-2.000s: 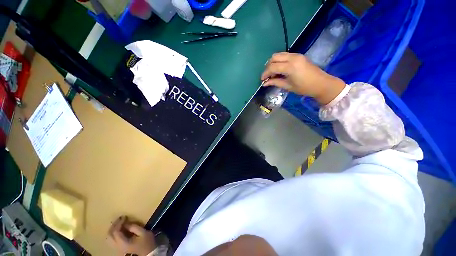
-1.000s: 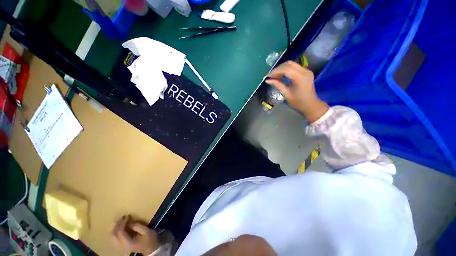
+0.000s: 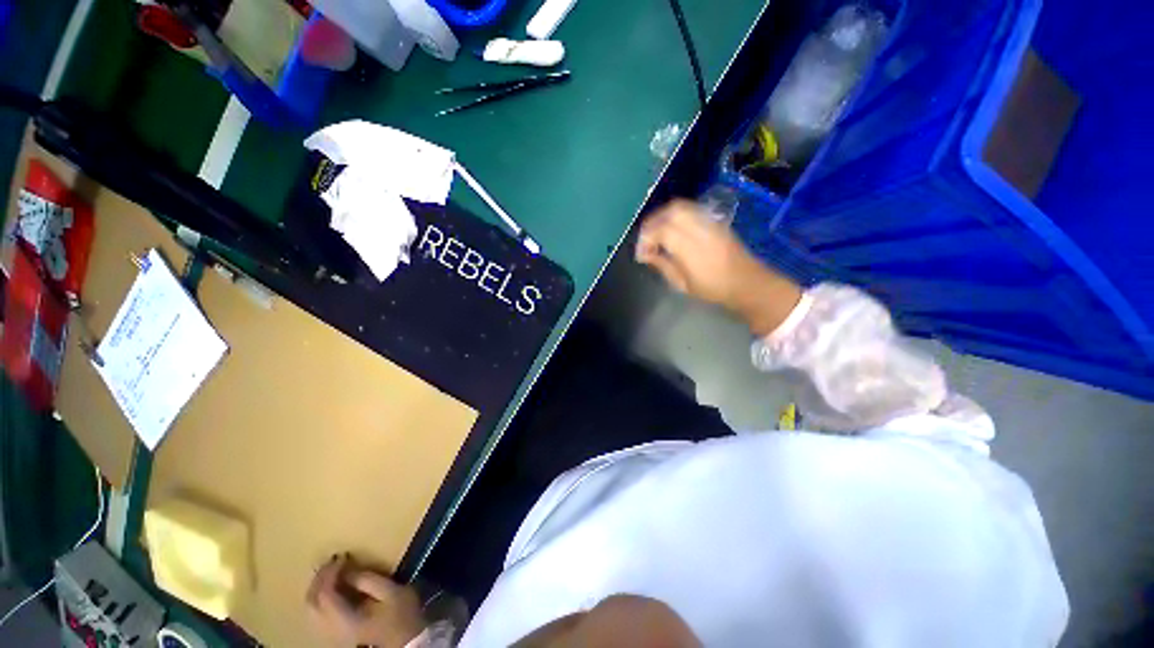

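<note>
My right hand [image 3: 694,257] is at the bench's front edge, partly blurred, with its fingers curled. Nothing is clearly visible in it. A small clear thing [image 3: 667,139] lies on the green bench top [image 3: 608,177] near the edge, beyond that hand. My left hand [image 3: 365,600] rests at the near lower corner of the tan board [image 3: 329,418], its fingers loosely bent and apart, holding nothing visible. A pale yellow foam block [image 3: 196,557] sits on the board to its left.
White crumpled wipes [image 3: 380,190] and a thin white stick [image 3: 496,206] lie by the black mat [image 3: 468,329]. Dark tweezers [image 3: 504,91] lie farther back. A clipped paper sheet [image 3: 161,348] is on the board. Blue bins [image 3: 873,190] stand beyond the bench edge at the right.
My right hand has moved back from the bench edge, towards my body, and away from the small clear thing, which now shows. My left hand stays on the board. The view has shifted slightly.
</note>
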